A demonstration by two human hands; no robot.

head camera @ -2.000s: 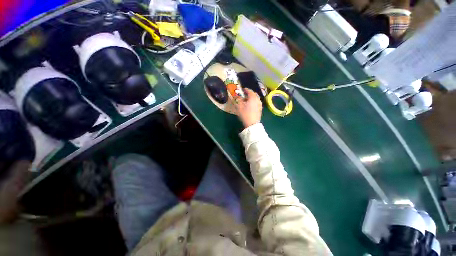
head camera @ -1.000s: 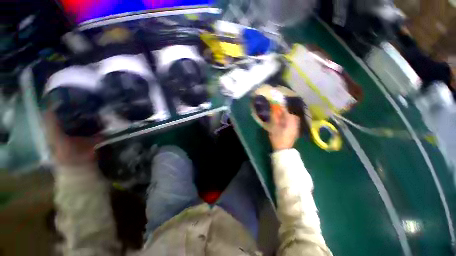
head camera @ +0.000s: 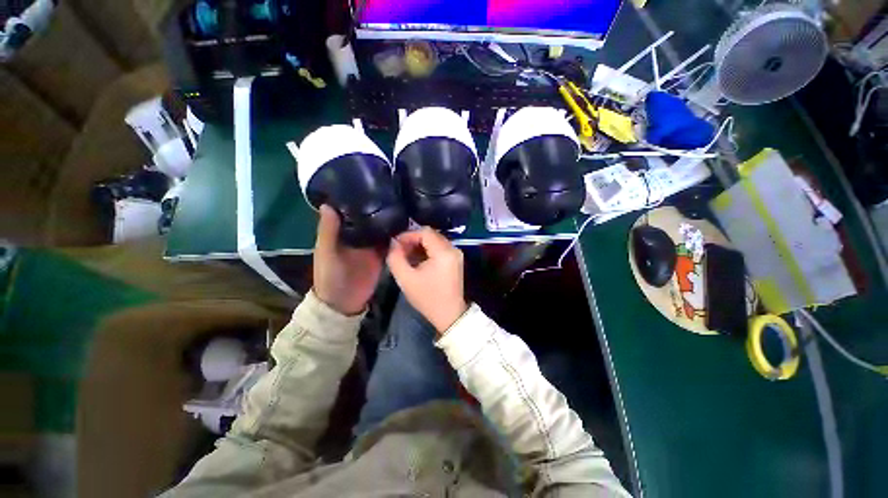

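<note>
Three white-and-black dome cameras stand in a row on the green side bench. My left hand (head camera: 346,265) holds the black ball of the left dome camera (head camera: 352,185) from below and at its left side. My right hand (head camera: 430,277) is at the ball's lower right, thumb and forefinger pinched together; whether something tiny is between them cannot be told. The middle dome camera (head camera: 436,165) and the right dome camera (head camera: 537,170) stand beside it, untouched.
A monitor (head camera: 487,17) and keyboard are behind the cameras. On the right are a power strip (head camera: 647,185), mouse (head camera: 653,255) on a round mat, black phone (head camera: 725,289), yellow tape roll (head camera: 774,347), carton (head camera: 784,233) and fan (head camera: 771,53).
The view has turned left. My right hand has left the round mat and come to the left camera's ball. My left hand now supports that ball.
</note>
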